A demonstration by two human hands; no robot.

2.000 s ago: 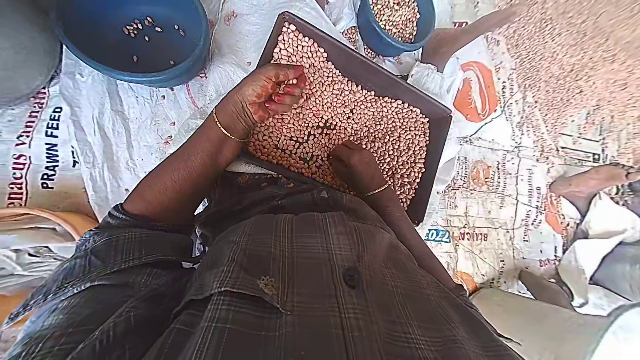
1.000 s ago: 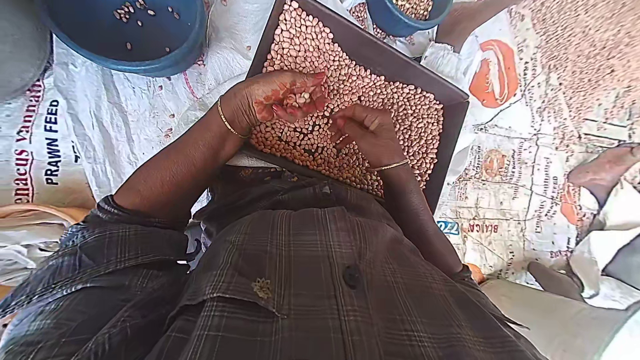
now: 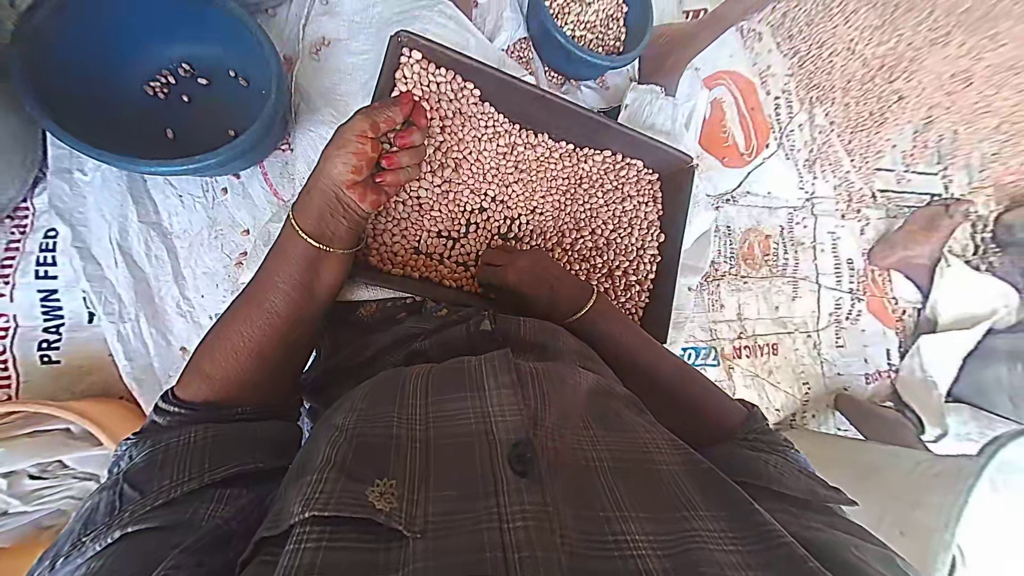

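Note:
A dark rectangular tray (image 3: 680, 240) lies tilted across my lap, spread with pinkish shelled peanuts (image 3: 552, 176). My left hand (image 3: 372, 156) is over the tray's left side, palm turned up and fingers curled; a peanut or so seems to show between the fingers, but how many it holds is hidden. Low in the tray, near its front edge, my right hand (image 3: 532, 280) touches the peanuts with its fingers bent down. Whether it pinches one cannot be seen. Dark patches of the tray's bottom show beside it.
A blue basin (image 3: 216, 160) with several loose peanuts stands at the upper left. Beyond the tray is a smaller blue tub (image 3: 580, 64) full of peanuts. Printed sacks (image 3: 768, 296) cover the ground. Other people's feet (image 3: 916, 240) are at the right and top.
My right hand was raised near my left one a second ago and is now down among the peanuts. My left hand's fingers have curled in more.

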